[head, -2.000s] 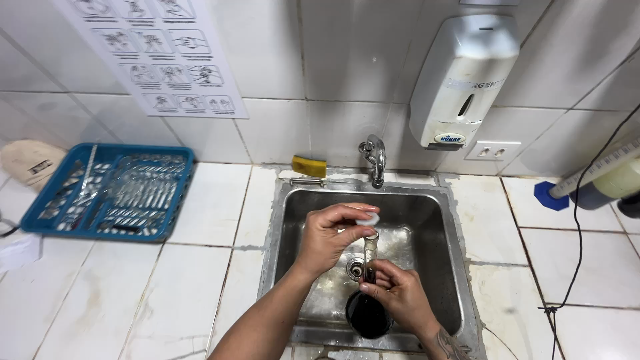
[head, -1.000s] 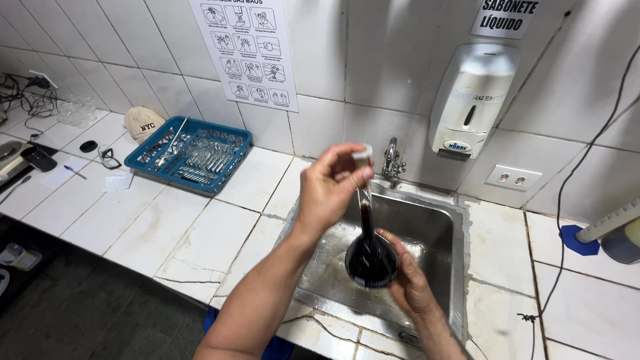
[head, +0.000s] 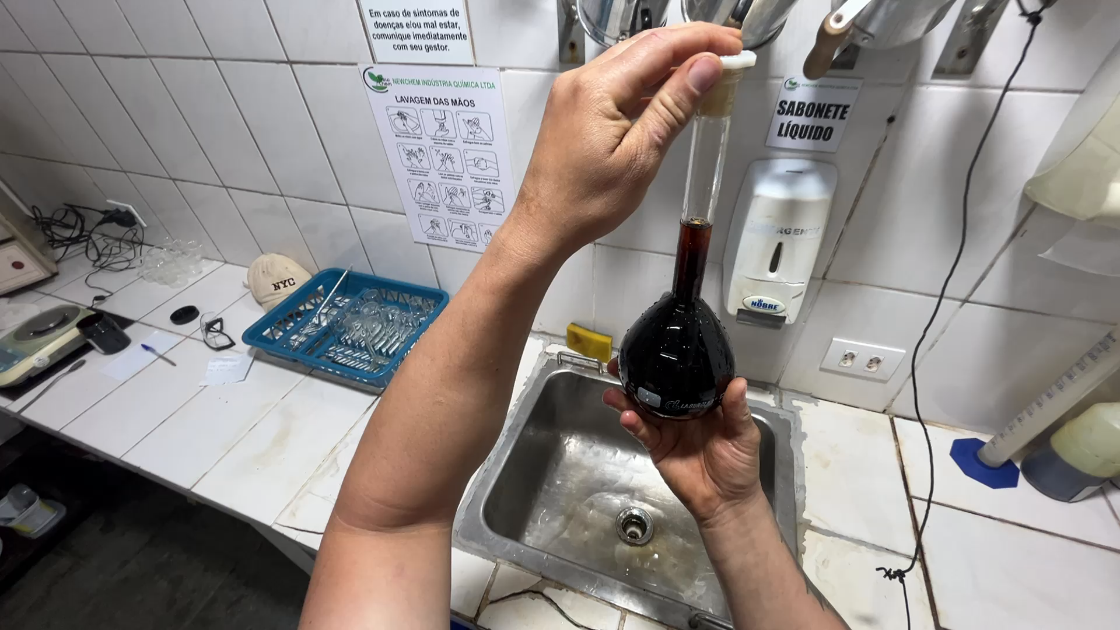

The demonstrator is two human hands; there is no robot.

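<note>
A glass volumetric flask full of dark brown liquid stands upright in the air above the steel sink. The liquid reaches partway up its narrow neck, and the glass above that level is see-through. My left hand grips the white stopper at the flask's mouth between thumb and fingers. Under the round bulb, my right hand supports it from below with fingers and thumb spread around the glass. The fingers behind the bulb are partly hidden.
Beside the sink's back edge lies a yellow sponge. A blue basket of glassware, a cap and a scale stand to the left. On the wall are a soap dispenser and a socket. A black cord hangs at the right.
Both hands have raised the flask from low in the sink to well above it. My right hand has moved from the neck to beneath the bulb. The view has tilted up.
</note>
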